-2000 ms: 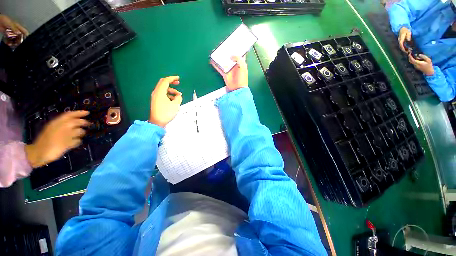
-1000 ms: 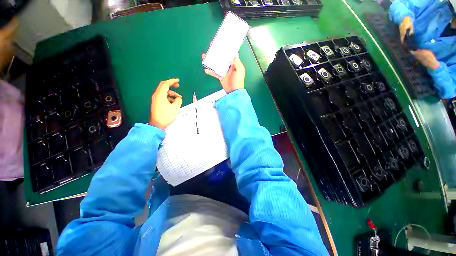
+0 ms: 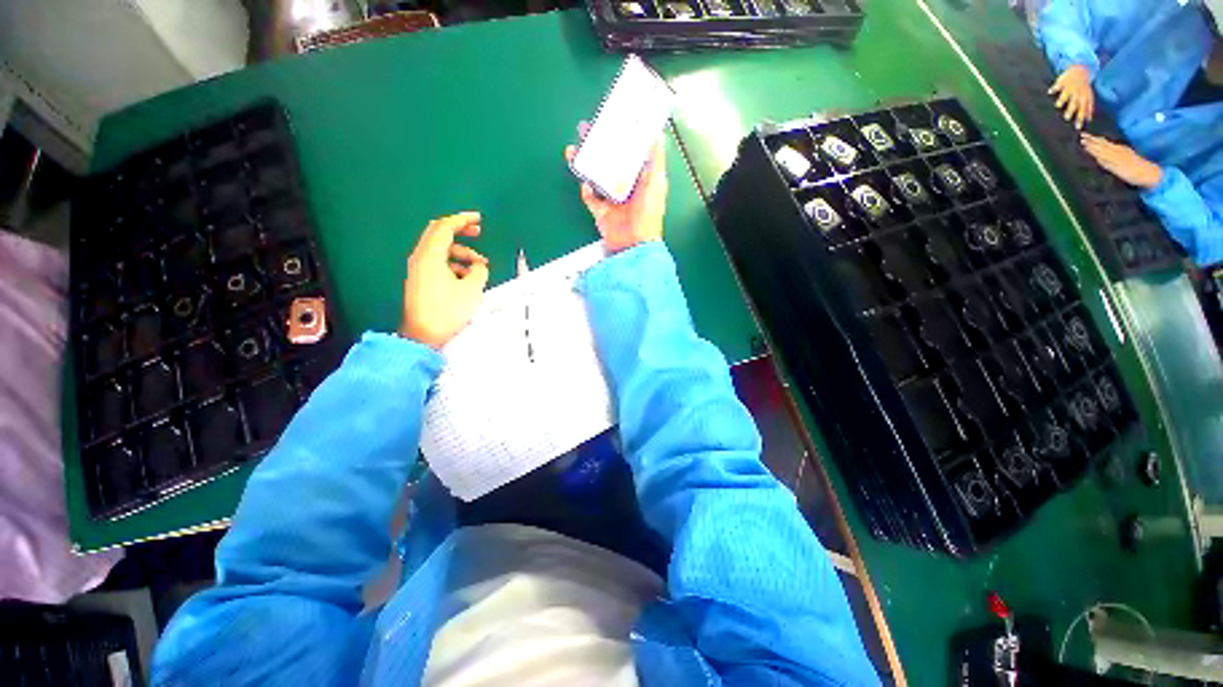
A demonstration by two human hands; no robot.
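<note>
My right hand (image 3: 636, 201) holds a smartphone (image 3: 625, 129) with a bright white face, tilted above the green bench. My left hand (image 3: 444, 282) is beside the upper left edge of the record sheet, fingers curled and apart, with nothing visible in it. The record sheet (image 3: 516, 376) is white with a printed grid and a short column of dark marks, and lies at the bench edge and over my lap. A pen tip (image 3: 522, 262) shows at the sheet's top edge; the rest of the pen is hard to make out.
A tray stack (image 3: 858, 389) with silvery parts stands right. A blister tray (image 3: 114, 436) with round parts and an orange-red piece (image 3: 306, 320) lies left. More trays (image 3: 731, 24) are at the top. A red-tipped fixture (image 3: 1003, 642) is lower right. People are at left and upper right.
The phone has moved and tilted in my right hand. At left, the upper tray with one silver part is gone, and the person there has withdrawn their hand. The upper-right person's hands have spread.
</note>
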